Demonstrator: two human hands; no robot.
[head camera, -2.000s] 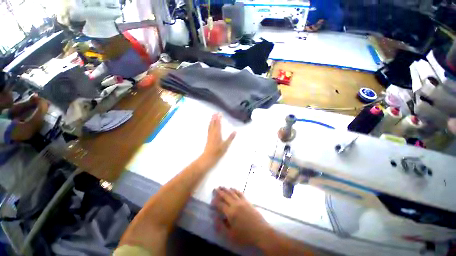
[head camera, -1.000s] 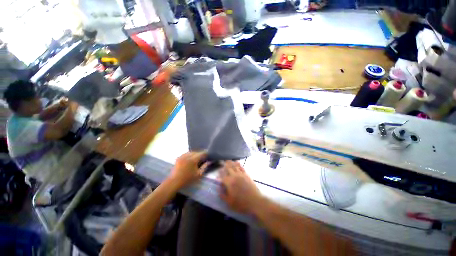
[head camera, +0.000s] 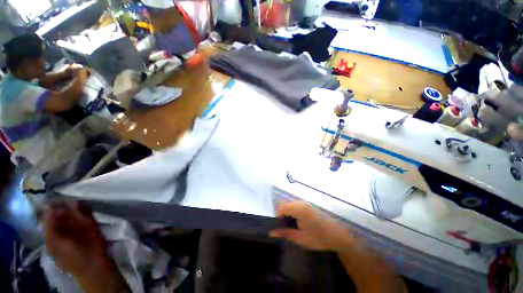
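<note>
A garment panel (head camera: 189, 177), pale on its upper face with a dark grey band along its near edge, is stretched across the table's front edge. My right hand (head camera: 309, 224) pinches its right corner. My left hand (head camera: 74, 234), blurred, is at its left end and holds it there; the fingertips are hard to make out. The sewing machine (head camera: 395, 154), white with a blue stripe and "JACK" lettering, stands to the right. Its presser foot and needle area (head camera: 334, 146) has no cloth from my hands under it.
A stack of dark grey panels (head camera: 275, 71) lies behind. Thread cones (head camera: 453, 114) stand at the back right. A folded pale piece (head camera: 390, 194) lies by the machine arm. Red loops (head camera: 503, 269) are at the lower right. A person (head camera: 40, 97) sits at the left. Grey cloth heaps lie below.
The panel was lying grey side up between my close-set hands; now its pale side shows and it is stretched wide. My left hand has moved far left, my right hand slightly right.
</note>
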